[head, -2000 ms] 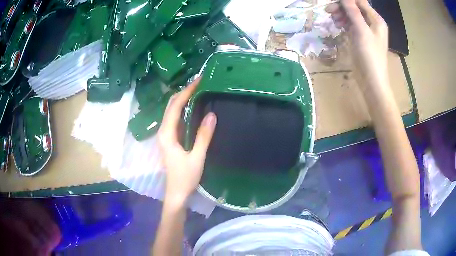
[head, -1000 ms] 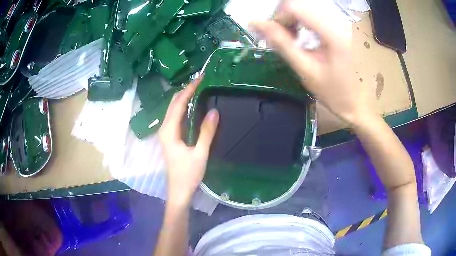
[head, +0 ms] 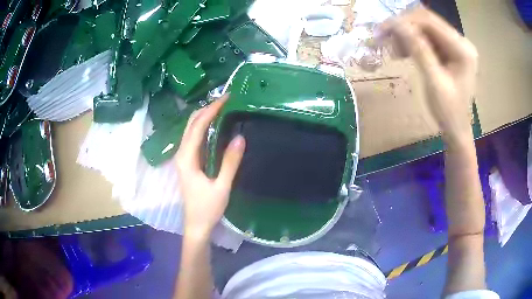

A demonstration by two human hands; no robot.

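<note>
A glossy green housing with a pale rim and a large black recess lies at the table's front edge before me. My left hand grips its left side, thumb over the recess, fingers along the rim. Two small dark holes show in its far end. My right hand is raised to the right of the housing, over the bench, blurred, fingers bent together; whether it holds anything cannot be told. White scraps and a small pale dish lie beyond the housing.
A heap of green covers lies at the far left on white ribbed sheets. Rimmed green shells lie at the left edge. A dark slab is partly behind my right hand. The bench has green edging; blue stools stand below.
My right hand has moved from over the housing's far end back to the right. The white scraps and dish show again. My left hand keeps its grip; the housing has shifted slightly left in view.
</note>
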